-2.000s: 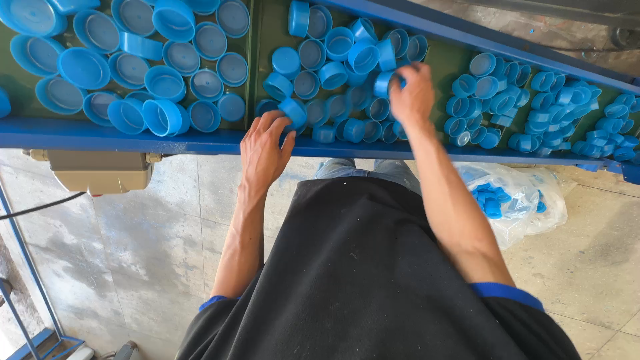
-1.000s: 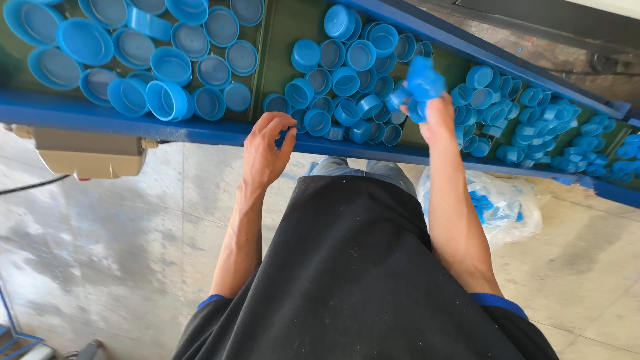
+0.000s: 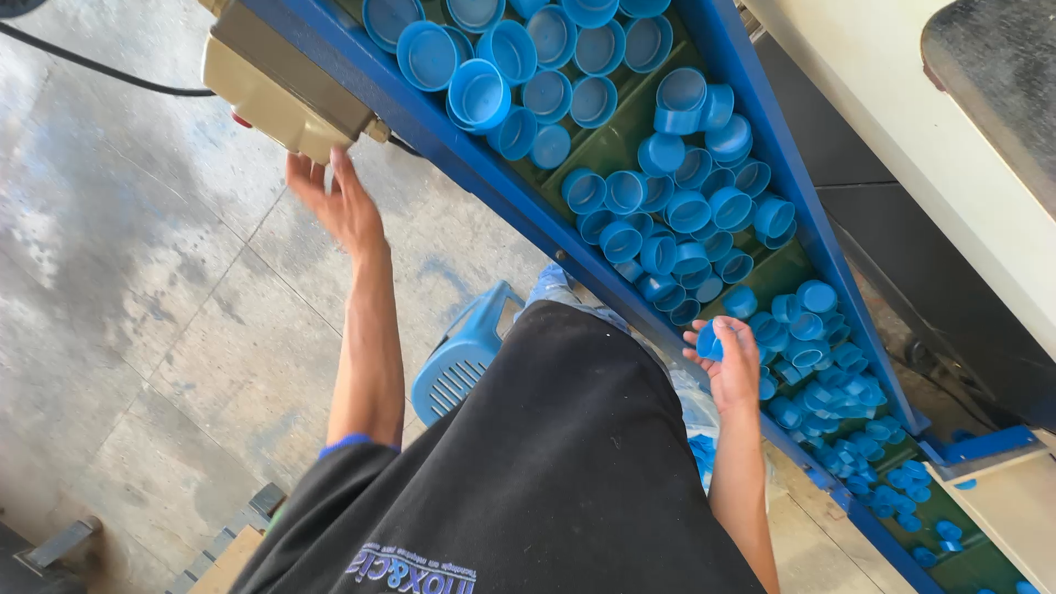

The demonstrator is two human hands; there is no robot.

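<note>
Many round blue plastic caps (image 3: pixel 689 210) lie in groups on a green conveyor belt (image 3: pixel 606 140) with raised cross ribs and blue metal side rails. At the beige control box (image 3: pixel 285 82) on the near rail, my left hand (image 3: pixel 338 198) reaches up with its fingertips at the lower edge; what they touch there is hidden. My right hand (image 3: pixel 730 363) is over the near rail, palm up, with a blue cap (image 3: pixel 709 340) held in its curled fingers.
A blue plastic stool (image 3: pixel 458 363) stands on the concrete floor beside my legs. A clear bag with blue pieces (image 3: pixel 701 450) is below the near rail. Beyond the far rail is a pale machine panel (image 3: pixel 924 140). A black cable (image 3: pixel 107 66) runs to the control box.
My left hand has left the near rail by the caps and moved left to the control box. My right hand has drawn back from over the belt. The view has turned strongly.
</note>
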